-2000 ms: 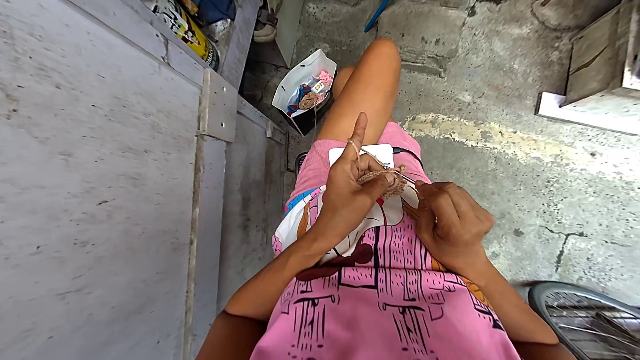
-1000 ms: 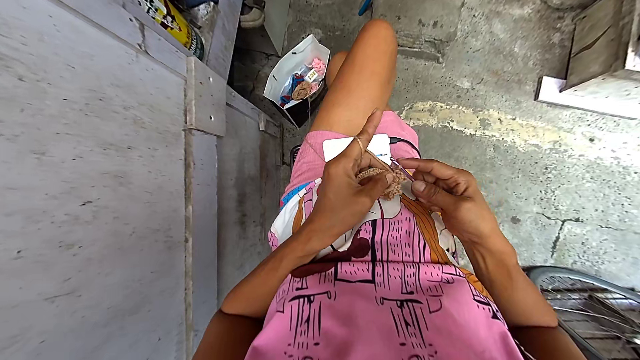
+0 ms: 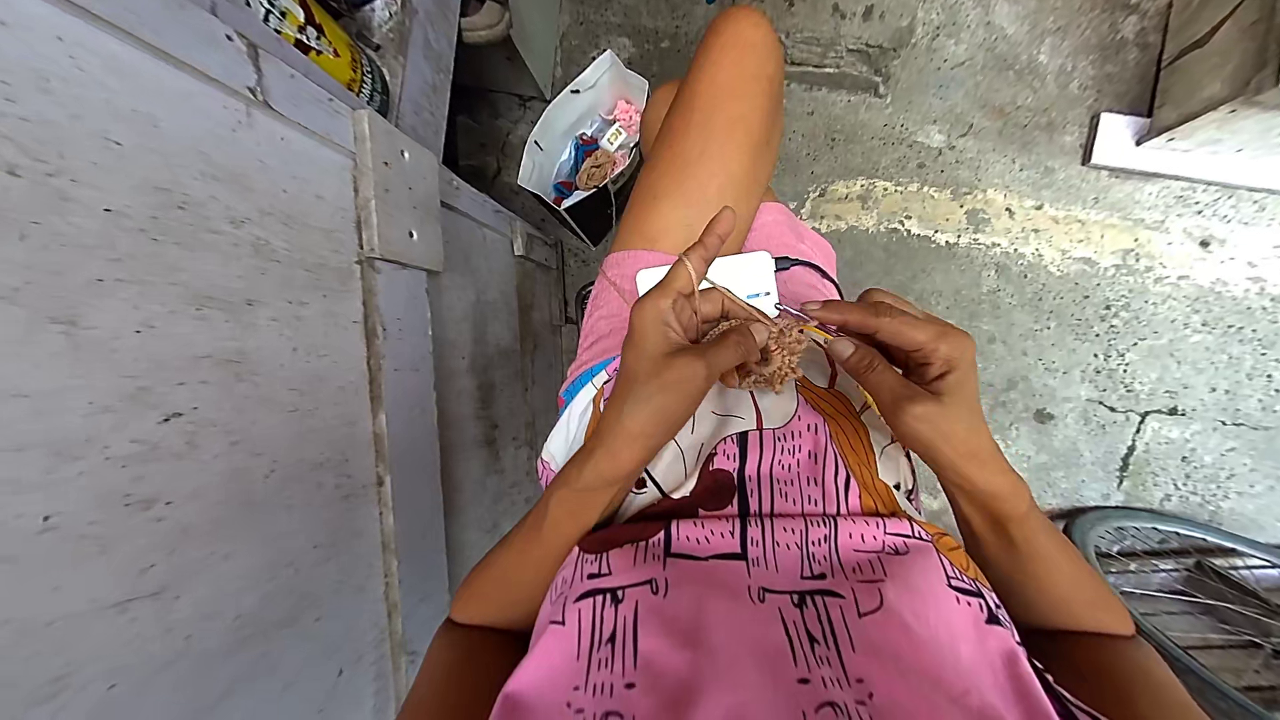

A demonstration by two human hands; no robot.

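My left hand (image 3: 690, 335) pinches a small piece of tan crochet work (image 3: 775, 357) between thumb and fingers. A strand of tan yarn (image 3: 690, 270) loops around its raised index finger and runs across to the work. My right hand (image 3: 900, 360) holds a slim crochet hook (image 3: 800, 315) between thumb and fingers, its tip just above the right edge of the piece. Behind both hands, a white power bank (image 3: 735, 275) with a black cable (image 3: 812, 266) plugged in rests on my lap. The hook's far end is partly hidden by my right hand.
A white paper bag (image 3: 560, 130) holding yarn balls stands beside my leg. Along the left runs a grey painted wooden panel (image 3: 200, 330), with a yellow container (image 3: 325, 45) beyond it. A bicycle wheel (image 3: 1090, 530) lies at lower right, and a wooden structure (image 3: 1210, 70) is at upper right.
My right hand has opened out from a tighter curl two seconds ago, and the hook shows more plainly now. My left hand keeps hold of the crochet piece, its index finger still raised.
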